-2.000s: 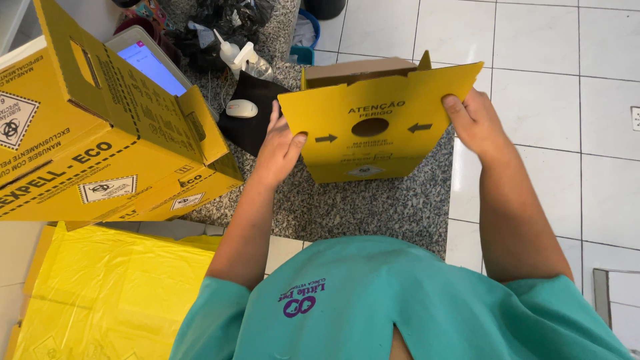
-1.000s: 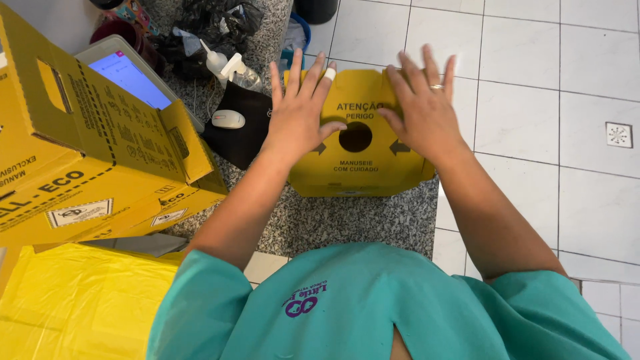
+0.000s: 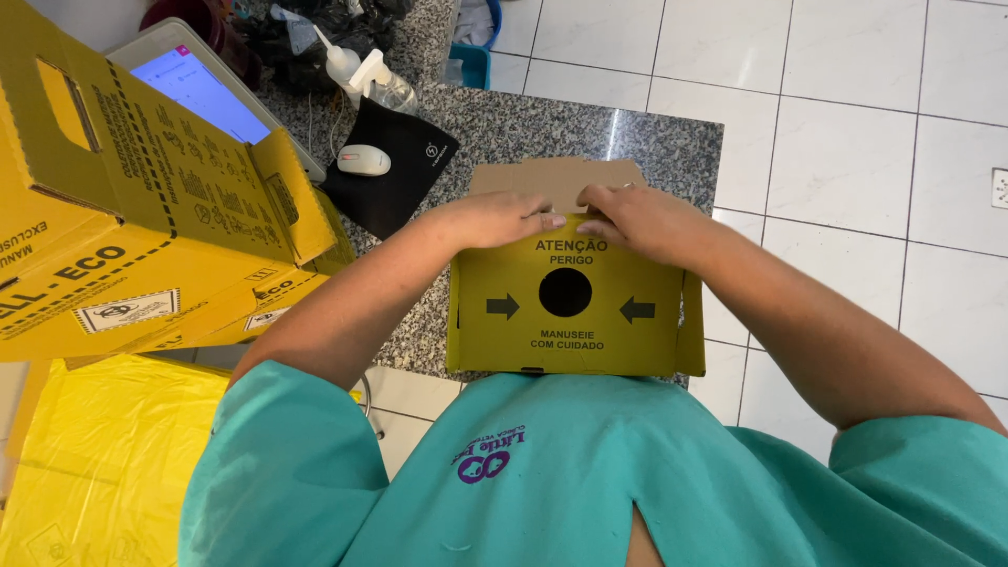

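A yellow cardboard sharps container box [image 3: 567,331] stands on the speckled granite counter against my teal top. Its upper face has a round dark hole between two printed arrows. A plain brown cardboard flap [image 3: 551,175] rises at its far edge. My left hand [image 3: 512,220] touches the far edge of the yellow face, thumb on top and fingers bent behind it. Just to its right, my right hand [image 3: 622,216] pinches the same edge between thumb and fingers. The fingertips behind the edge are partly hidden.
Larger yellow cardboard boxes [image 3: 157,213] stand at the left, above a yellow plastic bag [image 3: 118,457]. Beyond them are a screen device [image 3: 201,90], a white mouse [image 3: 364,160] on a black pad [image 3: 398,177], plastic bottles [image 3: 378,83] and black bags [image 3: 299,55]. The granite counter [image 3: 669,150] ends at the right over tiled floor.
Both hands were spread flat over the yellow top a second ago; now they are closer together with bent fingers at its far edge. The brown flap shows beyond them.
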